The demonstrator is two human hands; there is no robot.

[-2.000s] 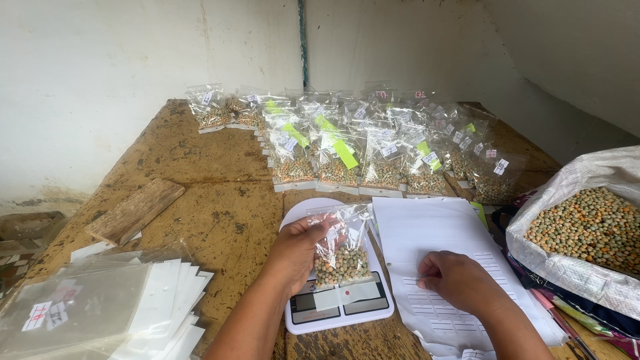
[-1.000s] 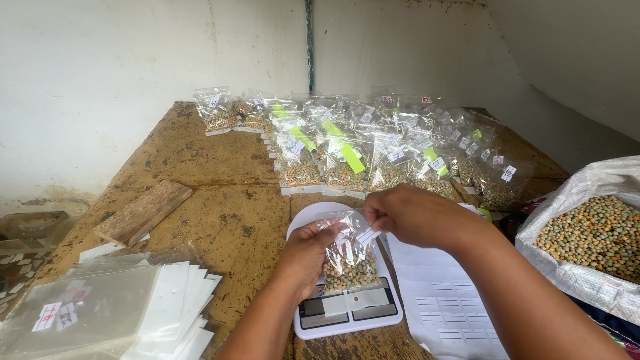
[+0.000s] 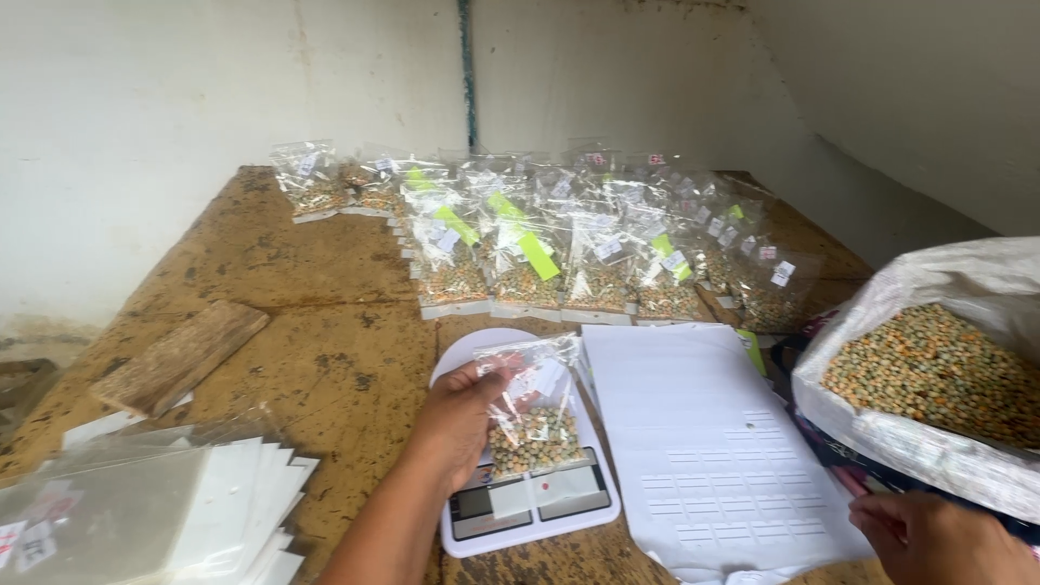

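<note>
My left hand (image 3: 465,418) grips the upper left side of a clear plastic bag of dried peas (image 3: 536,443), with a small white paper slip inside. The bag is over a white digital kitchen scale (image 3: 532,532). My right hand (image 3: 926,528) is at the lower right, beside the sheet of labels and below the sack; its fingertips are by a thin reddish item, and whether it grips this is unclear. The paper label sheet (image 3: 658,382), with rows of printed lines, lies right of the scale. A white woven sack (image 3: 845,406) holds loose dried peas (image 3: 934,370).
Filled pea bags (image 3: 597,280) stand in rows at the back of the worn wooden table (image 3: 325,341), some with green strips. Flat plastic bags with white card edges (image 3: 219,512) are stacked at lower left, near a wooden block (image 3: 183,357). A wall stands behind.
My right hand has moved from the bag's top to the lower right, beside the label sheet. A second earlier it held a white slip at the bag's mouth. My left hand stays on the bag.
</note>
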